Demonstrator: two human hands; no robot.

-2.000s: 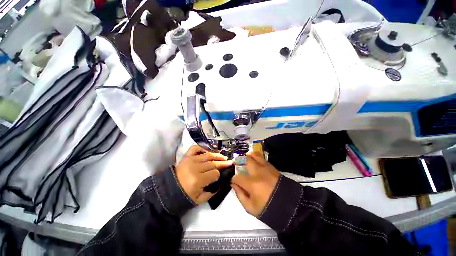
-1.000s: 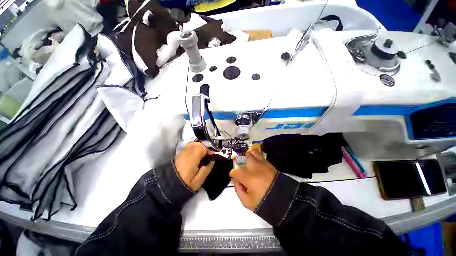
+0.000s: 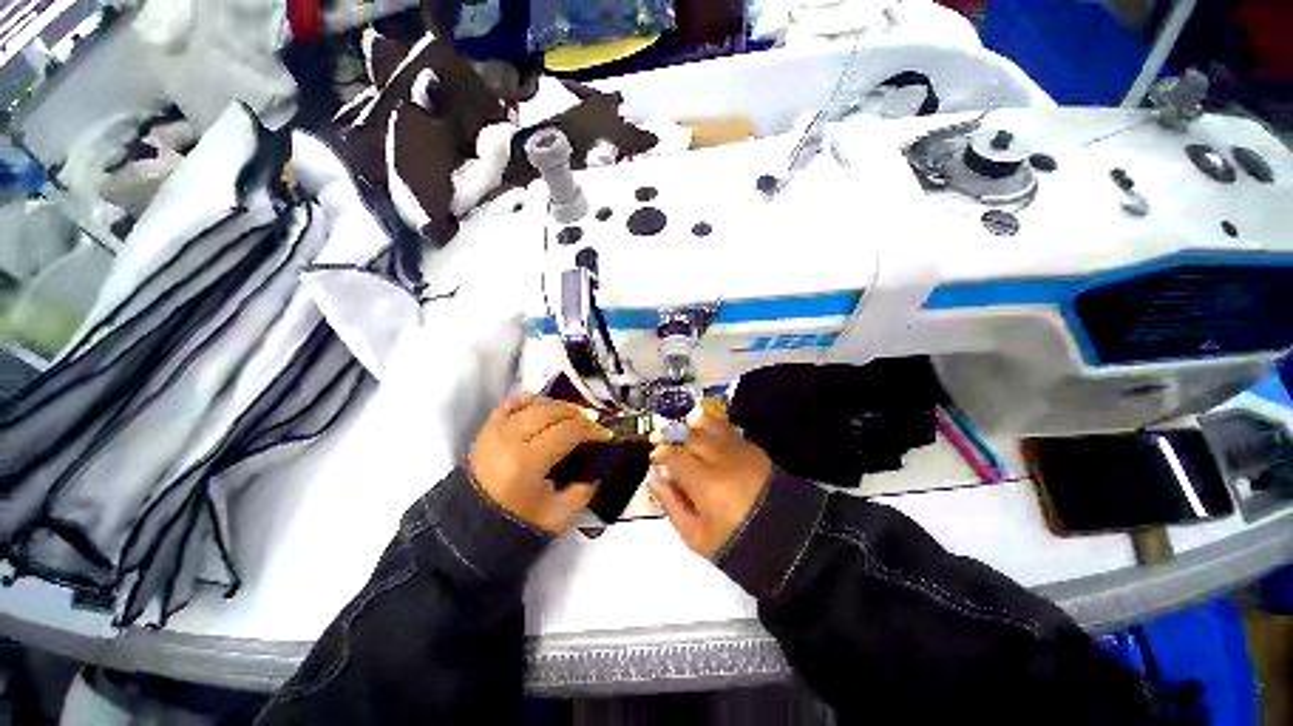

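Note:
A small black fabric piece (image 3: pixel 616 475) lies on the machine bed at the presser foot and needle (image 3: pixel 667 403). My left hand (image 3: pixel 530 457) holds its left side, with the fingertips just left of the foot. My right hand (image 3: pixel 713 487) is at its right edge, with thumb and fingers pinched together just right of the needle; what they grip is mostly hidden. A dark reddish bit of fabric shows behind my left fingers. The white sewing machine (image 3: pixel 766 263) with a blue stripe stands over the work.
White panels with black edges (image 3: pixel 185 383) are heaped at left. A black cut stack (image 3: pixel 837 419), pink and blue-green pens (image 3: pixel 973 445) and a smartphone (image 3: pixel 1130 481) lie at right. Brown-and-white fabric (image 3: pixel 426 135) is behind. A ruler strip (image 3: pixel 652 662) runs along the front edge.
The view has shifted, showing more of the machine's right side. The black piece has turned under my hands, and my left hand has moved slightly left from the foot.

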